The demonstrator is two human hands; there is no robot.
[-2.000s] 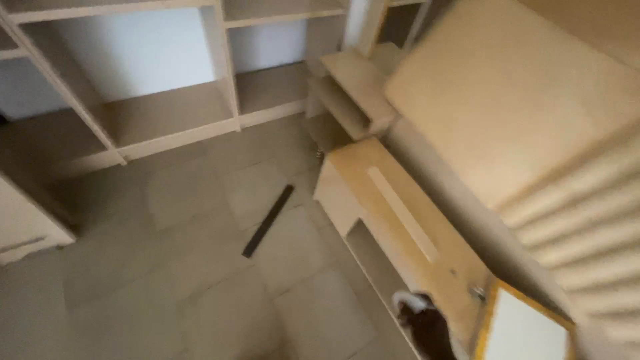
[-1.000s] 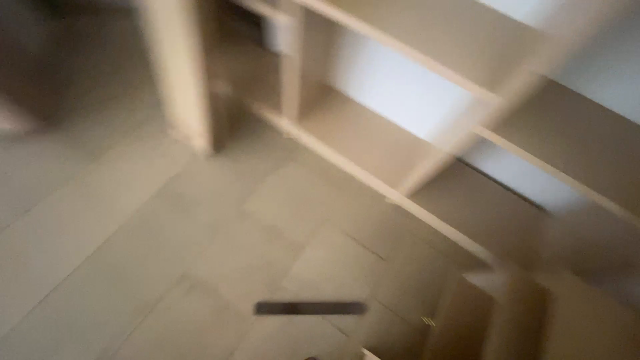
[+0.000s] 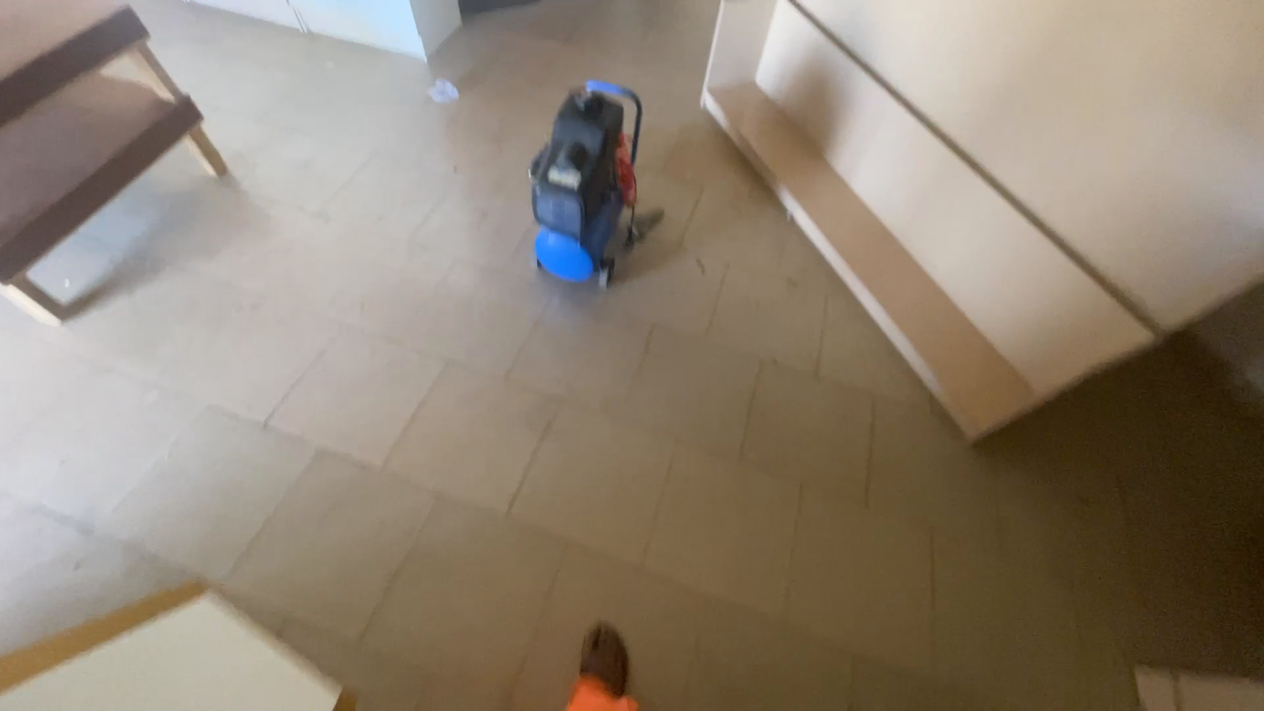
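Neither my left hand nor my right hand is in the head view. On the tiled floor, above the middle of the view, stands a blue and black wheeled machine (image 3: 578, 188), which looks like a portable air compressor, with a blue handle and something red at its side. At the bottom edge a foot in a brown shoe (image 3: 604, 657) shows below an orange trouser cuff (image 3: 597, 694).
A wooden cabinet with a low ledge (image 3: 879, 247) stands at the right. Brown steps or a bench on wooden legs (image 3: 99, 138) is at the upper left. A white panel with a yellow-brown edge (image 3: 188, 662) juts in at the lower left. A small scrap (image 3: 443, 91) lies beyond.
The view has swung far round, from open shelving and a dark strip on the floor to the blue and black machine.
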